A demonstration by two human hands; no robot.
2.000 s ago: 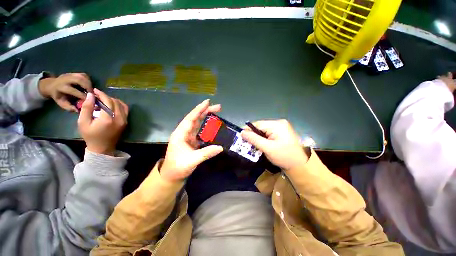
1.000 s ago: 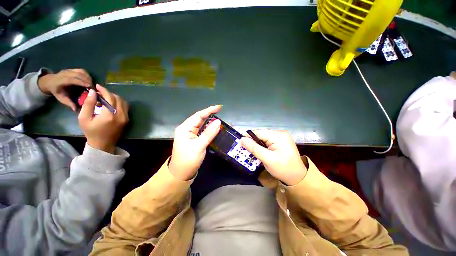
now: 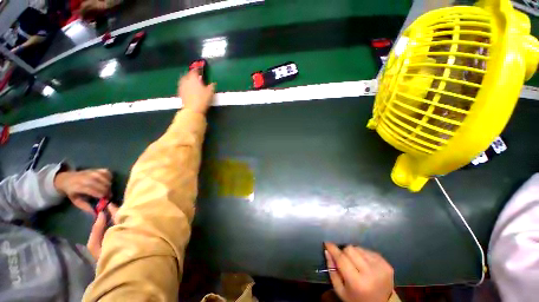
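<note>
My left hand (image 3: 196, 91) reaches across the bench over the green belt. Its fingers are around a dark phone unit with a red end (image 3: 198, 63); the fingers hide part of the unit. My right hand (image 3: 361, 272) is low at the bench's near edge, cut off by the bottom of the picture. It holds tweezers (image 3: 327, 270), with a bright metal tip pointing left. The amber tape sheet (image 3: 236, 178) lies on the bench, partly hidden by my left sleeve.
Another phone unit (image 3: 275, 75) lies on the belt (image 3: 331, 56) beyond the pale rail (image 3: 295, 94); more lie farther along. A yellow fan (image 3: 443, 88) with a white cord (image 3: 461, 221) stands at right. Workers sit on both sides; the left one's hands (image 3: 88, 186) hold a red-ended unit.
My left hand has moved from the near edge out to the belt. My right hand is apart from it, lower in the picture. The view has tilted up, showing more belt.
</note>
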